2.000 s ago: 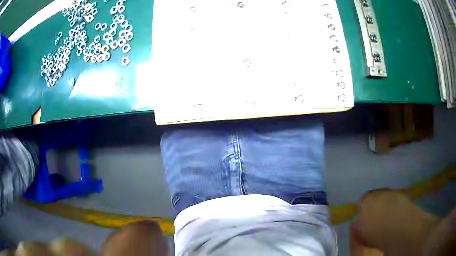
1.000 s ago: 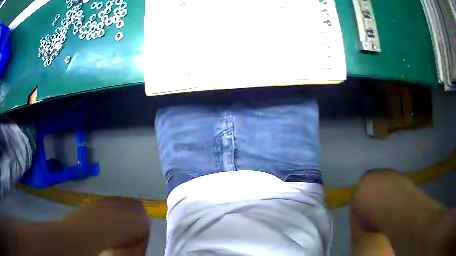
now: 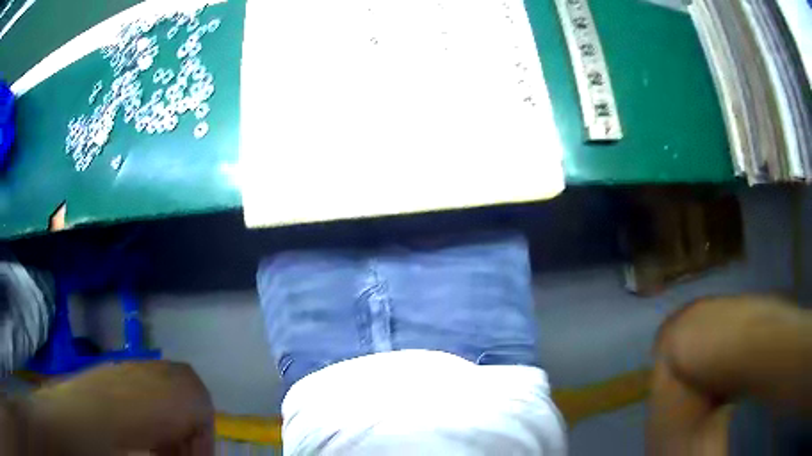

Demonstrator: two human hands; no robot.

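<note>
A large white board (image 3: 401,116) lies at the bench's front edge, with faint small parts in columns, clearest near its right side. Loose silvery rings (image 3: 160,89) are scattered on the green bench left of it. A narrow strip fixture (image 3: 592,85) with dark seats in one row lies right of the board. My left hand or forearm (image 3: 116,410) is a large blurred shape at the bottom left. My right hand or forearm (image 3: 730,365) is blurred and cut off at the bottom right. Neither touches the board; fingers and anything held are not clear.
Stacked boards (image 3: 748,89) stand at the far right of the green bench (image 3: 659,98). A blue bin (image 3: 5,125) is at the left rim. Below are a blue stool (image 3: 93,356), another person's striped sleeve or clothing (image 3: 22,316) and a brown object (image 3: 686,240).
The view has shifted, so bench and board sit lower and further left than a second ago. The blurred right shape now reaches higher and shows a bend; the left one has shifted left.
</note>
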